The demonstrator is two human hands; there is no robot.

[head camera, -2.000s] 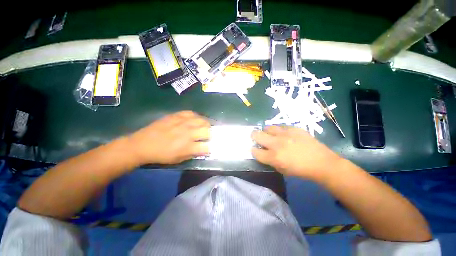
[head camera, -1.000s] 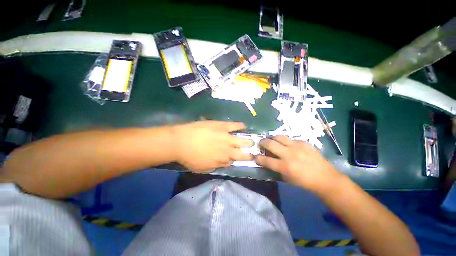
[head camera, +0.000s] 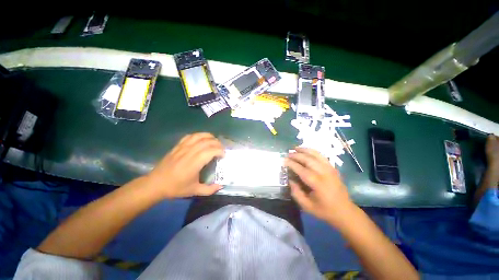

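Note:
A phone frame, glaring white, lies lengthwise across the near edge of the green mat between my two hands. My left hand holds its left end, with fingers at the far corner and thumb at the near corner. My right hand has its fingertips at the right end; the hand is bare. Whether the frame rests flat on the mat or is slightly lifted cannot be told. The glare hides the detail of its middle. Small dark and metallic parts show at both ends.
Part-assembled phones lie at left, open frames beyond centre, over orange pieces. White strips, tweezers and a black phone lie right. A neighbour's arm shows at far right.
My left hand has moved left and off the frame's middle to its left end, uncovering the white surface. My right hand's fingers have drawn back to the right end. The camera view has shifted.

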